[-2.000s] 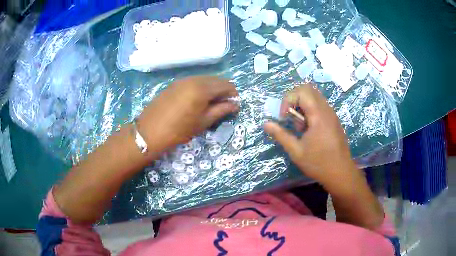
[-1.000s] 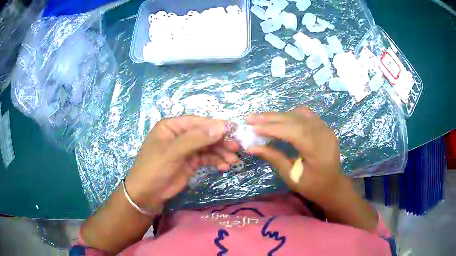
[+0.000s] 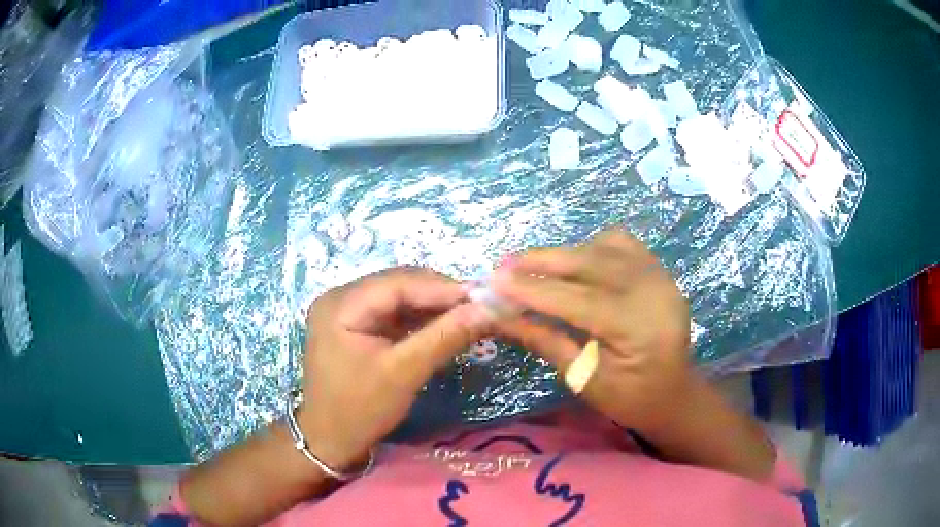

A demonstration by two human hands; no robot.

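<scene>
My left hand (image 3: 376,360) and my right hand (image 3: 603,329) meet fingertip to fingertip in front of my body. Between them they pinch a small whitish piece (image 3: 487,296), mostly hidden by the fingers and slightly blurred. My right hand wears a yellowish band on a finger. Round holed inserts (image 3: 417,239) lie on the shiny clear plastic sheet (image 3: 247,360) just beyond my hands, and one more shows just below my fingertips. Frosted translucent covers (image 3: 564,148) lie scattered at the upper right.
A clear tub (image 3: 387,140) of white ring-like parts stands top centre. A bulging poly bag (image 3: 134,185) is at left. White flat pieces (image 3: 711,154) lie by a labelled clear container (image 3: 819,170) at right. A blue bin (image 3: 155,23) is top left; blue trays (image 3: 876,360) are lower right.
My hands were apart two seconds ago and came together over the inserts. Since one second ago the fingers have closed more tightly around the whitish piece, and the view has shifted slightly.
</scene>
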